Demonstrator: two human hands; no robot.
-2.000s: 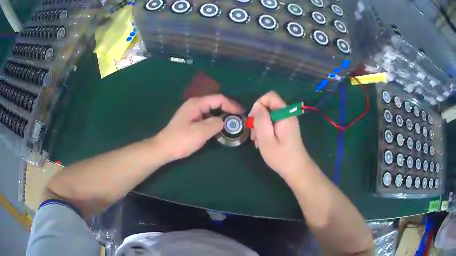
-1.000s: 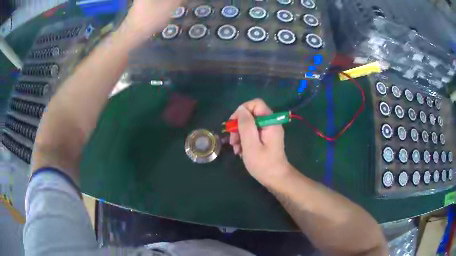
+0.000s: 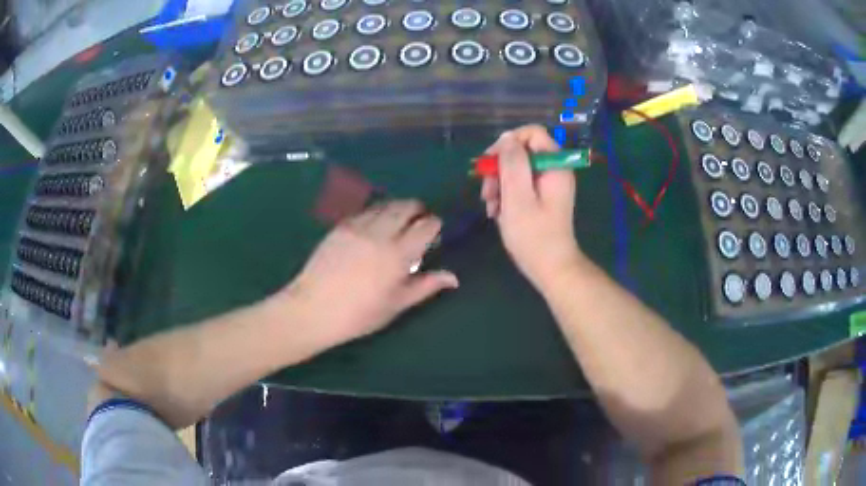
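Observation:
My right hand (image 3: pixel 534 204) holds the test probe (image 3: pixel 560 160), with its green handle pointing right and its red front end pointing left, above the mat. My left hand (image 3: pixel 366 266) is palm down over the middle of the mat, its thumb apart from the fingers. A small shiny bit shows between thumb and fingers; the hand hides the rest, so I cannot tell whether it is the metal base or a held part. The blister tray (image 3: pixel 380 102) at the far side holds rows of round black parts with silver-white ringed faces.
A tray of ringed parts (image 3: pixel 705 249) stands at right, a tray of dark rows (image 3: pixel 104 223) at left. Yellow paper (image 3: pixel 193 157), a reddish-brown square (image 3: pixel 340 193), a looping red wire (image 3: pixel 676 157), a yellow strip (image 3: pixel 662 104) and clear plastic trays (image 3: pixel 741 57) lie around.
My left hand has come back from the far tray to the middle of the mat and covers where the metal base was. My right hand has moved away and to the right with the probe.

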